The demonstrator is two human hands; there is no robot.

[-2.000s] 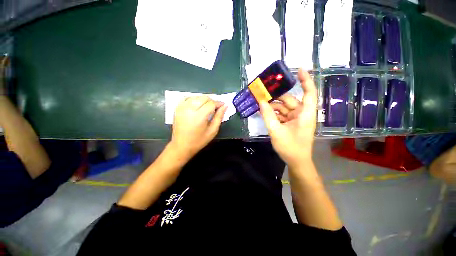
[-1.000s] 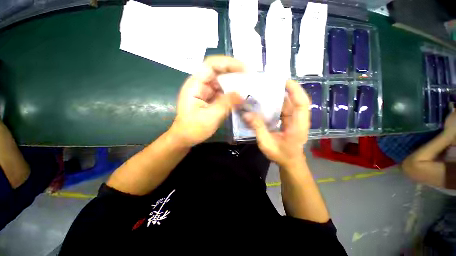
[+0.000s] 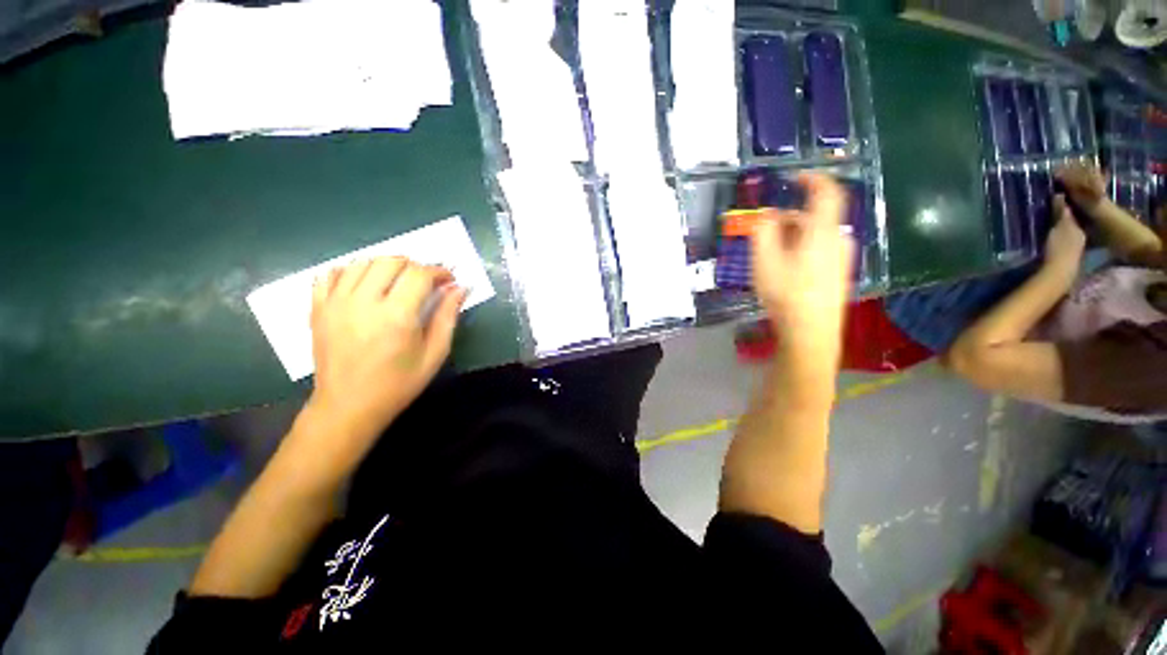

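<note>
My left hand point(image 3: 384, 320) rests on a white sleeve point(image 3: 288, 320) lying flat and slanted on the green bench, its fingers curled at the sleeve's right part. My right hand point(image 3: 804, 256) is over the tray's front row, blurred, holding a mobile phone point(image 3: 738, 243) with its orange band and purple keypad showing. The clear blister tray point(image 3: 878, 192) holds several wrapped phones point(image 3: 557, 256) at its left and purple phones point(image 3: 769, 96) at its back right. A front pocket left of the held phone has no phone; a small white label point(image 3: 703, 274) shows there.
A stack of white sleeves point(image 3: 307, 64) lies at the back left of the bench point(image 3: 115, 256). Another tray point(image 3: 1039, 141) stands farther right, with another person's hands point(image 3: 1072, 211) at it. Red point(image 3: 870, 339) and blue stools point(image 3: 166, 480) stand below the bench edge.
The phone handled between both hands a second ago is gone from there; more wrapped phones fill the front row. My right hand has moved right to another phone, my left onto a flat sleeve. The view shifted right.
</note>
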